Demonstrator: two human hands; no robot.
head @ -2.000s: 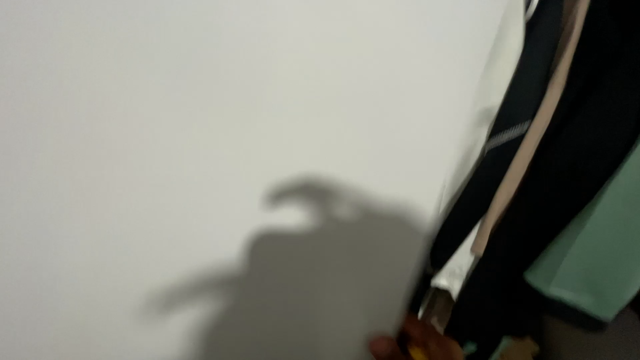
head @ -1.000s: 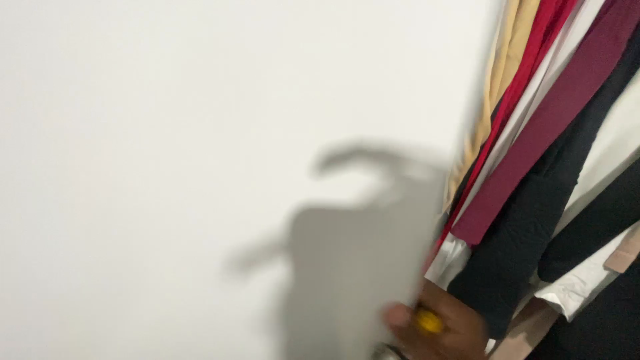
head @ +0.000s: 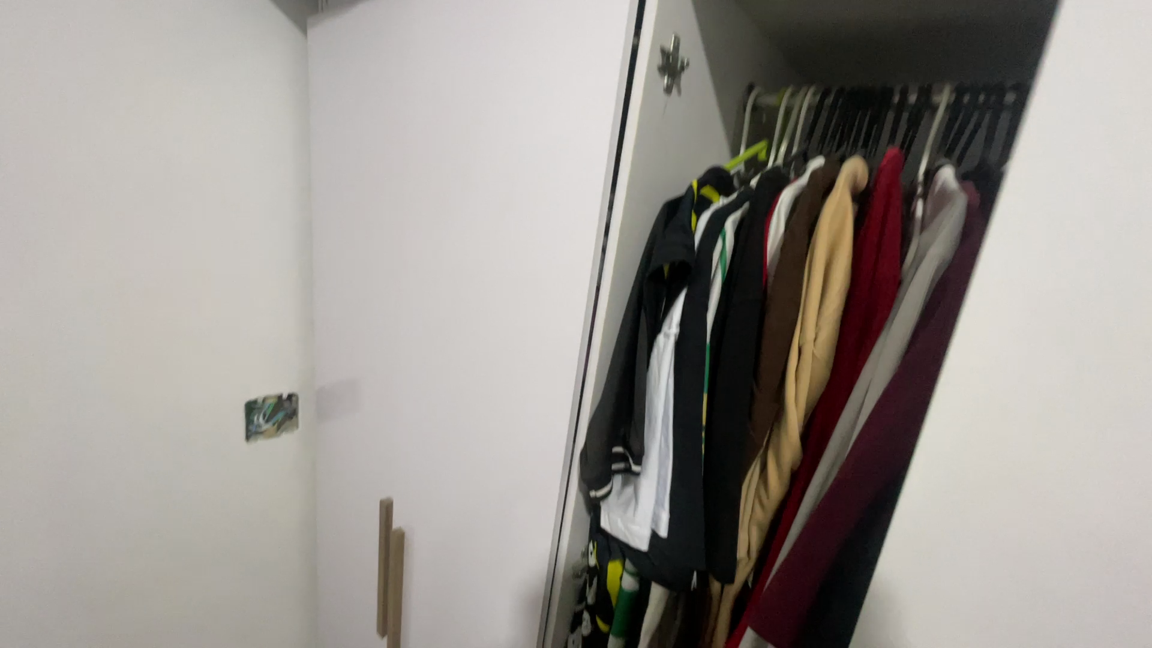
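Note:
Neither my left hand nor my right hand shows in the head view. Clothes hang close together on hangers (head: 936, 117) inside a white wardrobe. Among them are a black jacket with striped cuffs (head: 630, 360), a beige garment (head: 823, 297), a red garment (head: 868, 315) and a maroon garment (head: 886, 432). A white panel (head: 1071, 360) at the right covers part of the row. What my hands hold or touch is hidden from view.
A white wardrobe door (head: 459, 270) with long wooden handles (head: 385, 567) stands left of the clothes. A metal hinge part (head: 671, 66) sits on the side panel. Wires show in a wall opening (head: 271, 417) at the left.
The view has swung widely to show the wardrobe's upper part. The hand at the bottom of both earlier frames is out of view now, as is the shadow on the white surface.

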